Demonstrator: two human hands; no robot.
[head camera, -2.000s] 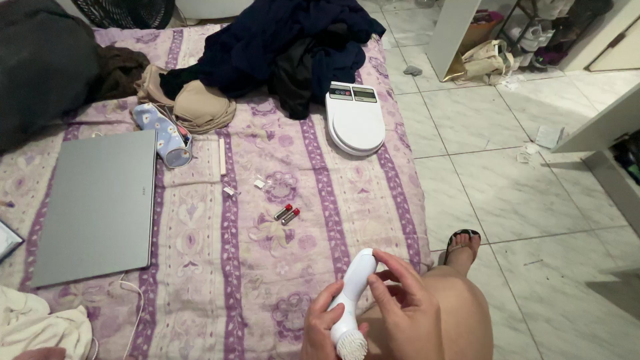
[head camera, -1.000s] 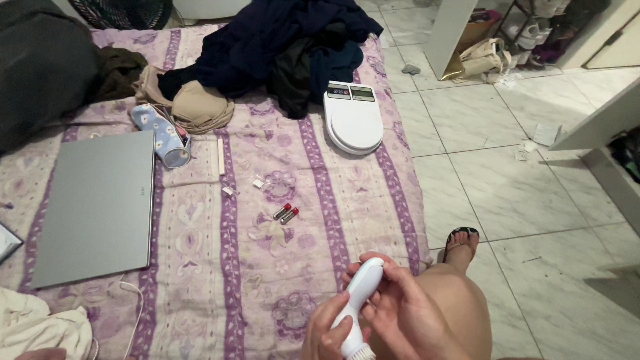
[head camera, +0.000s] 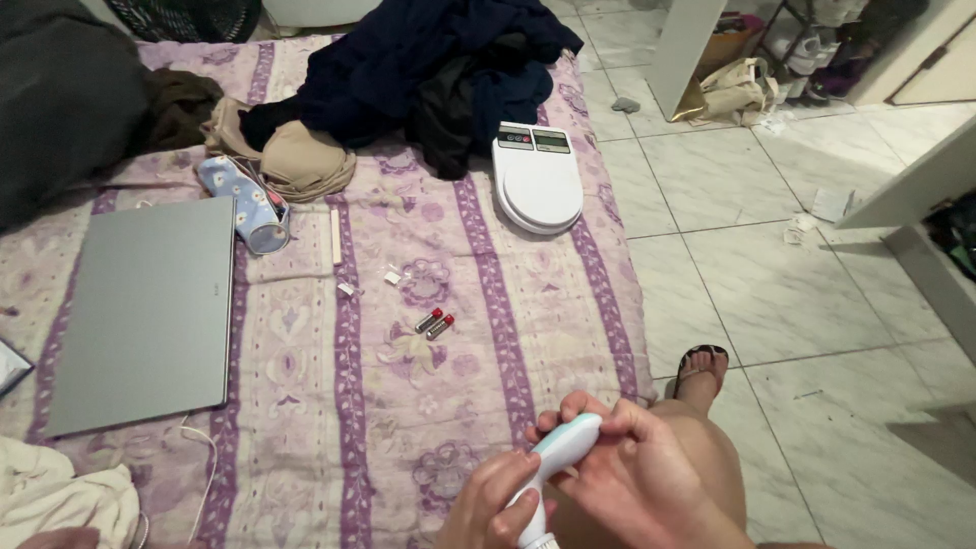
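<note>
A white and pale blue handheld brush device (head camera: 563, 450) lies between my hands above the lap, its brush end low at the bottom edge of the view. My left hand (head camera: 496, 496) grips its neck. The fingers of my right hand (head camera: 633, 457) are around the upper end of its handle. Two small batteries with red ends (head camera: 435, 324) lie side by side on the patterned bedspread (head camera: 412, 412), ahead and to the left of the hands. Farther off on the bed is a white digital kitchen scale (head camera: 539, 179).
A closed grey laptop (head camera: 145, 313) lies at left, near a flowered pouch (head camera: 244, 204). A pale strip (head camera: 336, 236) and small scraps lie mid-bed. Dark clothes (head camera: 427, 69) and a beige bra (head camera: 305, 156) are piled at the back. A sandalled foot (head camera: 700, 370) rests on the tiled floor.
The device has turned in my hands: its pale blue side now shows, and its brush end has moved down, mostly out of view. The batteries and scale have not moved.
</note>
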